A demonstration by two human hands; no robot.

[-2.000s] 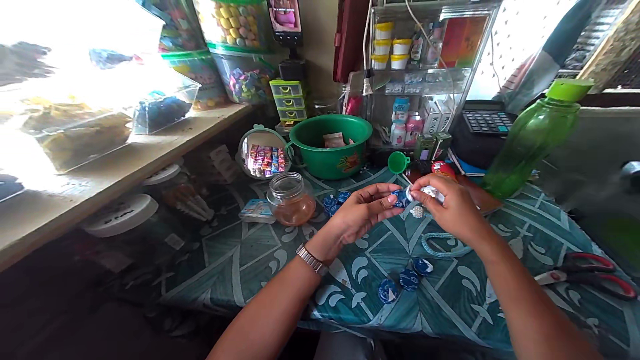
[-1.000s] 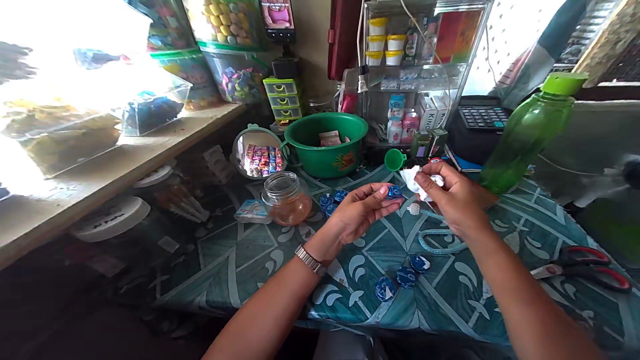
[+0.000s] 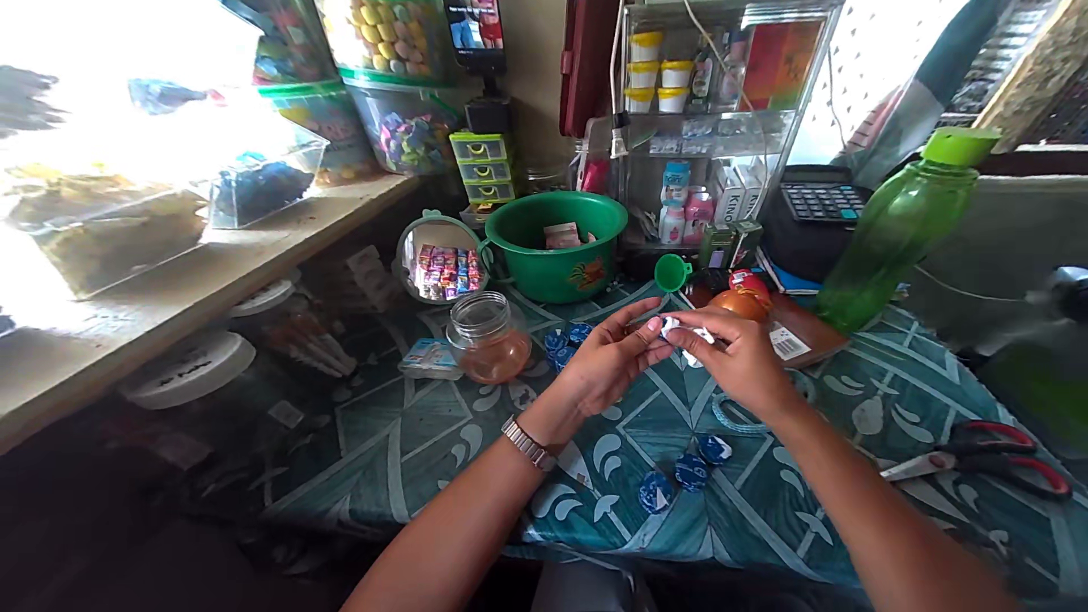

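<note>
My left hand [image 3: 616, 357], with a metal watch on its wrist, pinches a small blue-and-white item [image 3: 668, 326] at the fingertips. My right hand [image 3: 739, 353] meets it there, its fingers closed on a crumpled white tissue or cloth [image 3: 699, 347]. Below the hands, several round blue-wrapped pieces [image 3: 691, 472] lie on the patterned green tablecloth [image 3: 476, 476]. More blue pieces [image 3: 581, 333] sit left of my left hand, beside an uncapped clear jar [image 3: 490, 340] of orange-brown tint.
Behind stand a green basin [image 3: 552, 276], a round mirror [image 3: 440, 255], a small green funnel [image 3: 671, 273] and a clear shelf rack [image 3: 714, 123]. At right are a green bottle [image 3: 901, 229] and scissors [image 3: 977, 459]. A wooden ledge [image 3: 280, 255] with tubs runs along the left.
My right hand has come back against my left fingertips, bringing the white tissue or cloth with it; one second ago they were slightly apart.
</note>
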